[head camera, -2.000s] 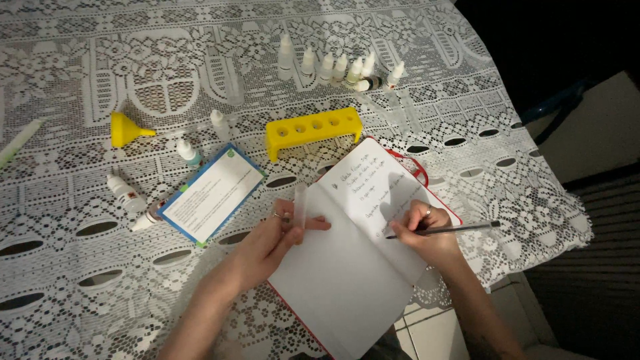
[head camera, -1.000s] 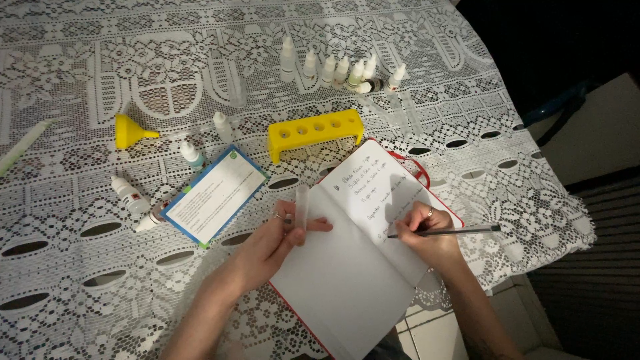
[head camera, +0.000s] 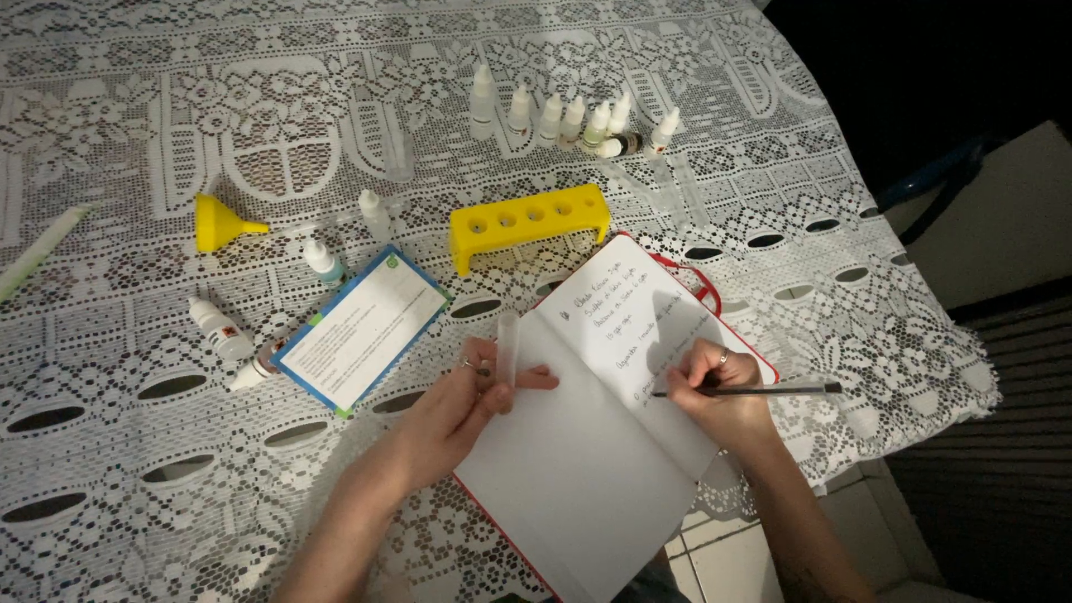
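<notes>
My right hand (head camera: 720, 394) holds a dark pen (head camera: 775, 389), its tip on the right page of an open red-covered notebook (head camera: 578, 452). That page bears several lines of handwriting. Between the thumb and fingers of my left hand (head camera: 469, 398) a clear plastic test tube (head camera: 507, 347) stands roughly upright above the left page. A printed card with a blue border (head camera: 364, 331) lies left of the notebook. Just beyond the notebook is a yellow test tube rack (head camera: 529, 224) with several holes. A red ribbon (head camera: 703, 285) sticks out by the notebook's far right edge.
Several dropper bottles (head camera: 550, 117) stand at the back, one dark bottle (head camera: 621, 145) on its side. Clear tubes (head camera: 670, 197) lie in front. A yellow funnel (head camera: 219, 224), a teal-filled bottle (head camera: 323, 261) and other bottles (head camera: 219, 328) are at the left. Lace cloth (head camera: 904, 335) covers the table.
Handwriting has been added low on the right page, where my right hand has moved slightly with the pen. My left hand still holds the tube in much the same place.
</notes>
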